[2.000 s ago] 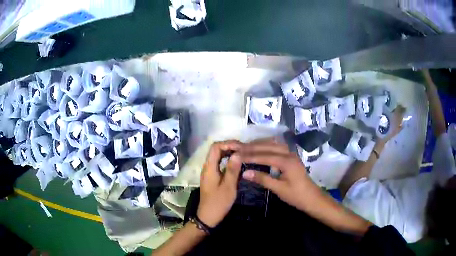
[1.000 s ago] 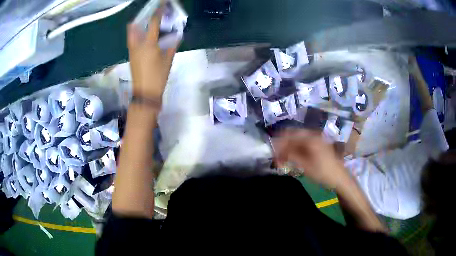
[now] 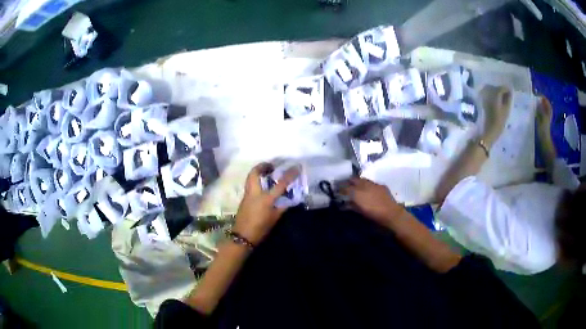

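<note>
My left hand (image 3: 260,204) holds an open retail box (image 3: 292,182) with a whitish pouch flaring from its mouth, low in front of me at the bench's near edge. My fingers hide part of it. A black looped cable (image 3: 328,189) shows just right of the box, against a pale, shiny surface. My right hand (image 3: 371,199) is at the cable's right side, with its fingertips closed around the cable's end. The fine contact is blurred.
Crowded open boxes (image 3: 78,158) stand at left, fewer boxes (image 3: 365,103) at right. One box (image 3: 81,36) lies on the dark green belt (image 3: 212,24). A coworker's white sleeve (image 3: 495,215) is at right. A beige sack (image 3: 154,273) hangs at the near-left edge.
My left hand has come back from over the belt to the near edge and now holds a box there. My right hand has moved slightly left, to the cable. The view has shifted.
</note>
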